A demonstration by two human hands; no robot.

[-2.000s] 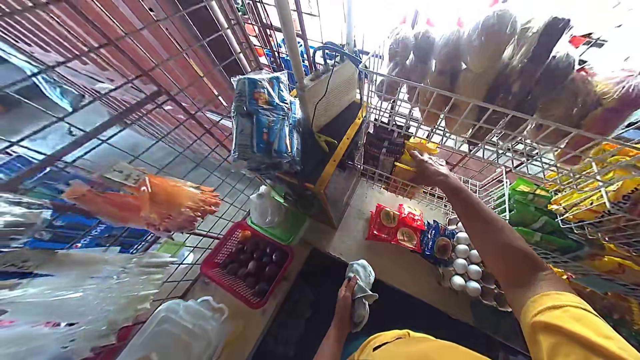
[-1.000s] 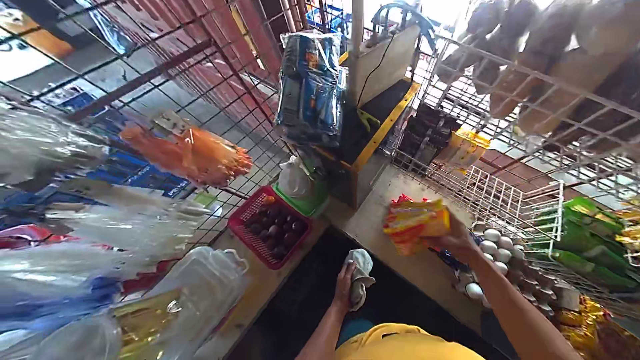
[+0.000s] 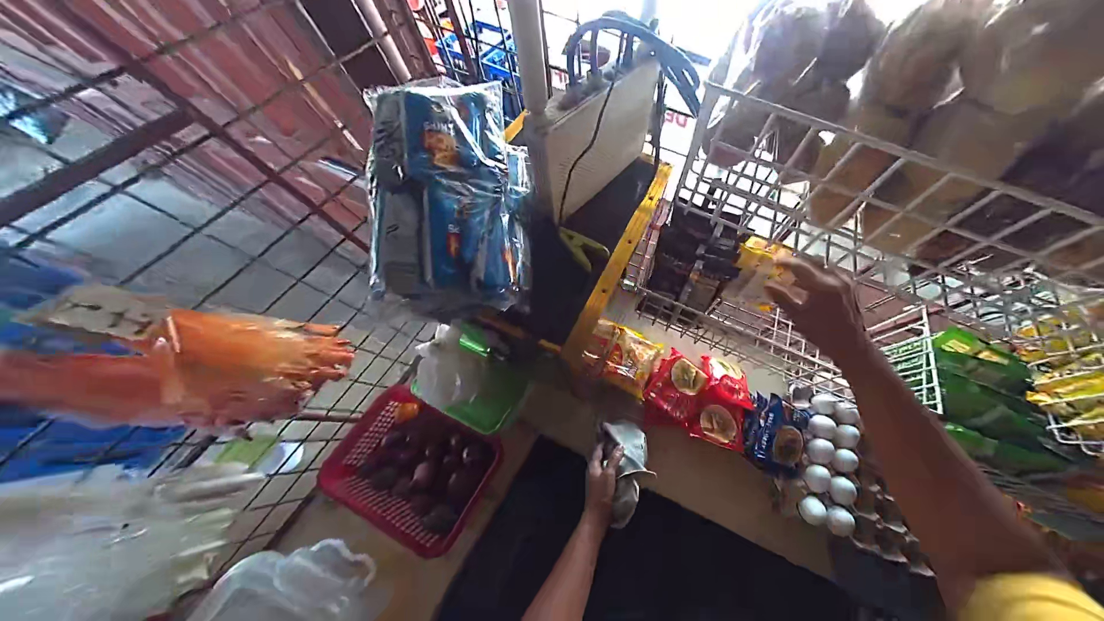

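Observation:
My left hand (image 3: 604,474) holds a pale grey cloth (image 3: 630,470) low over the counter, above a dark surface. My right hand (image 3: 811,297) is raised at the white wire rack (image 3: 690,315), its fingers at a yellow packet (image 3: 755,272) beside dark packets (image 3: 694,250); whether it grips the packet cannot be told. Below the rack, yellow-and-red packets (image 3: 630,358) lie on the counter, next to red packets (image 3: 703,397) and blue packets (image 3: 776,435). White eggs (image 3: 828,470) sit in a tray right of these.
A red plastic basket (image 3: 341,466) of dark round produce and a green basket (image 3: 487,401) with a white bag stand at left. Wrapped blue packs (image 3: 453,198) hang above. Orange bagged goods (image 3: 250,362) hang on the left wire grid. Green packets (image 3: 975,379) fill a rack at right.
My right hand has moved from the counter up to the rack. The yellow-and-red packets it held a second ago now lie beside the red ones. My left hand still holds the cloth.

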